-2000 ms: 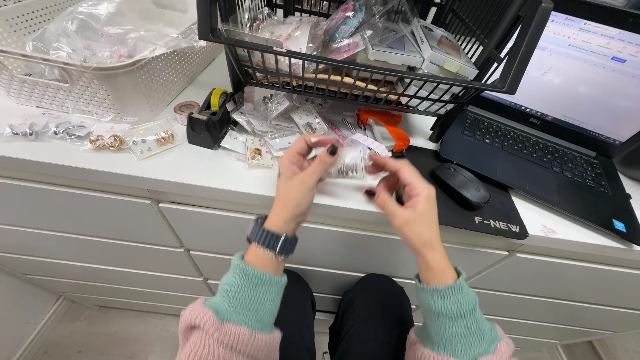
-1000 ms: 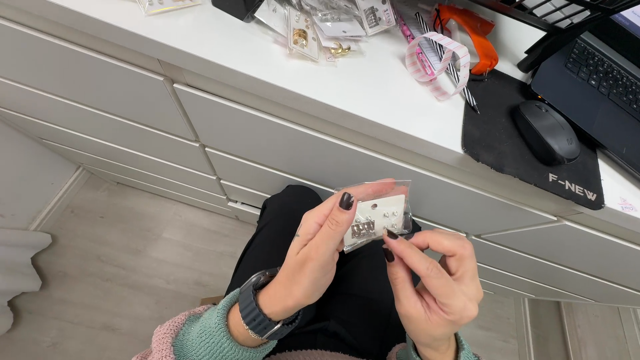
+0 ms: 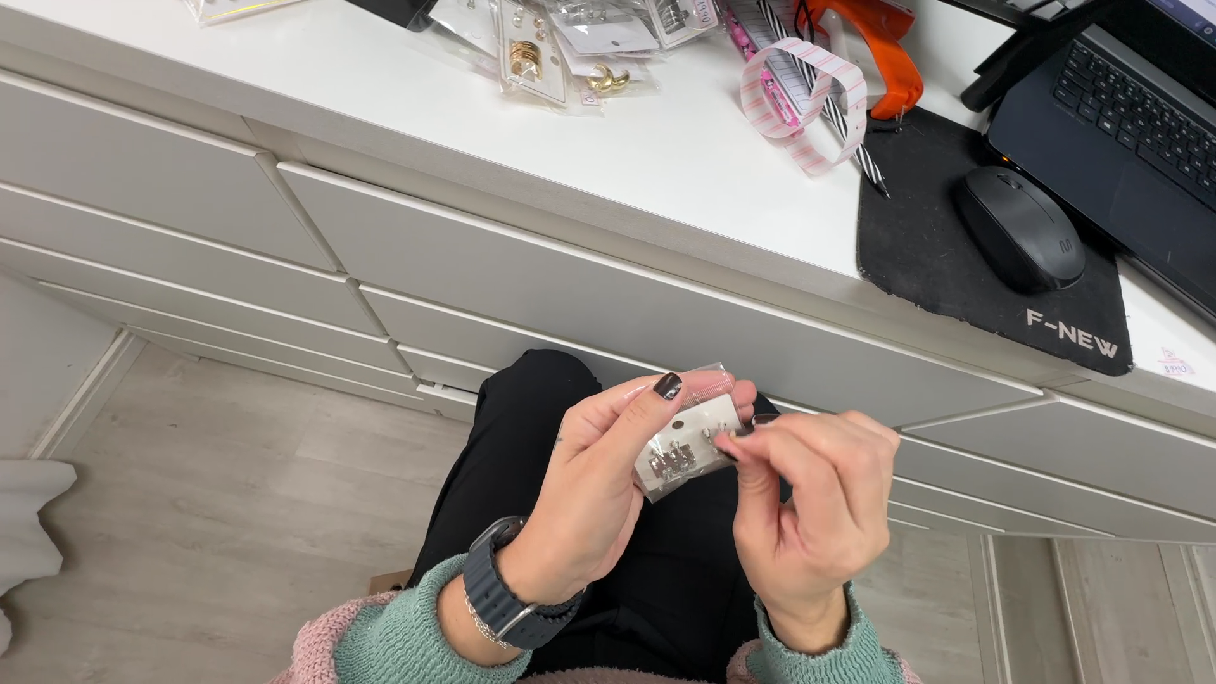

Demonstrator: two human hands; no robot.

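Observation:
My left hand (image 3: 594,465) holds a small clear plastic bag (image 3: 689,437) above my lap, thumb on its near side and fingers behind it. Inside the bag is a white jewelry card (image 3: 712,415) with silver-colored pieces on it, probably earrings. My right hand (image 3: 822,489) has its thumb and forefinger pinched together at the bag's right side, over the card; whether they grip the bag or something small is hidden by the fingertips. A dark watch (image 3: 513,589) is on my left wrist.
More bagged jewelry (image 3: 532,59) lies on the white desk (image 3: 617,161). To its right are a curled label strip (image 3: 850,100), a striped pen (image 3: 869,166), an orange tool or dispenser (image 3: 888,57), a black mouse (image 3: 1021,228) on its pad (image 3: 921,233) and a laptop (image 3: 1092,152). Drawers (image 3: 570,275) front the desk.
The view has tilted down since two seconds ago. Both hands have come from over the desk edge to above my lap, the bag with them. Over the last second, they have moved little.

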